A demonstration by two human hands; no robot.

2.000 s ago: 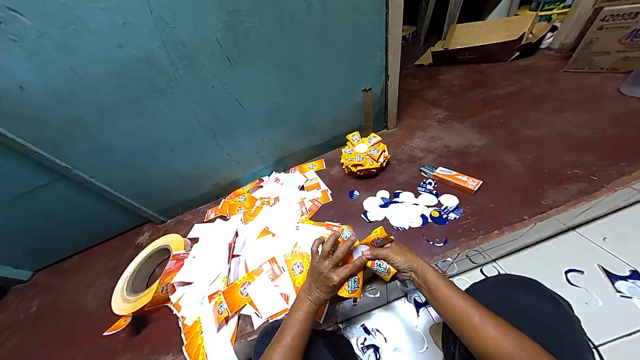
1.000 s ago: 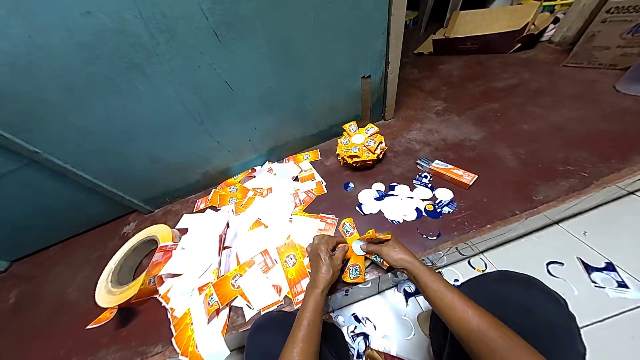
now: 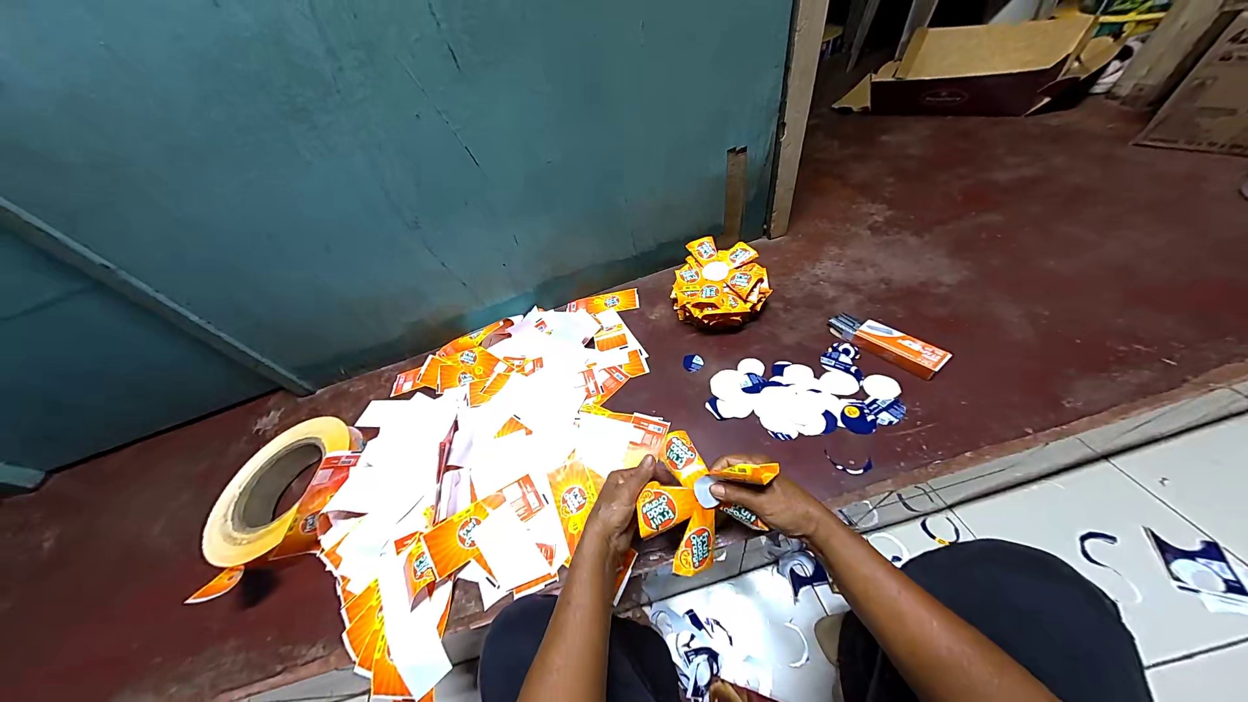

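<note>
Between my hands is an orange paper flower (image 3: 694, 553) with several folded petals and a white round centre (image 3: 707, 491). My right hand (image 3: 777, 499) grips it near the centre, thumb and fingers at the white disc. At the left petals, my left hand (image 3: 617, 505) holds its edge. A pile of cut orange-and-white paper pieces (image 3: 517, 439) lies left of my hands. Beyond, a stack of finished orange paper flowers (image 3: 720, 283) stands on the red floor. White and blue paper discs (image 3: 799, 398) lie scattered to the right of the pile.
A roll of printed paper strip (image 3: 226, 507) stands at the left. An orange-and-white small box (image 3: 902, 349) lies beyond the discs. Paper offcuts (image 3: 1199, 570) litter the white tiles below the ledge. A teal wall (image 3: 390, 146) borders the floor, and an opened carton (image 3: 965, 88) lies far right.
The orange flower was partly covered by my fingers two seconds ago; its petals and white centre now show spread out. Both hands remain at it.
</note>
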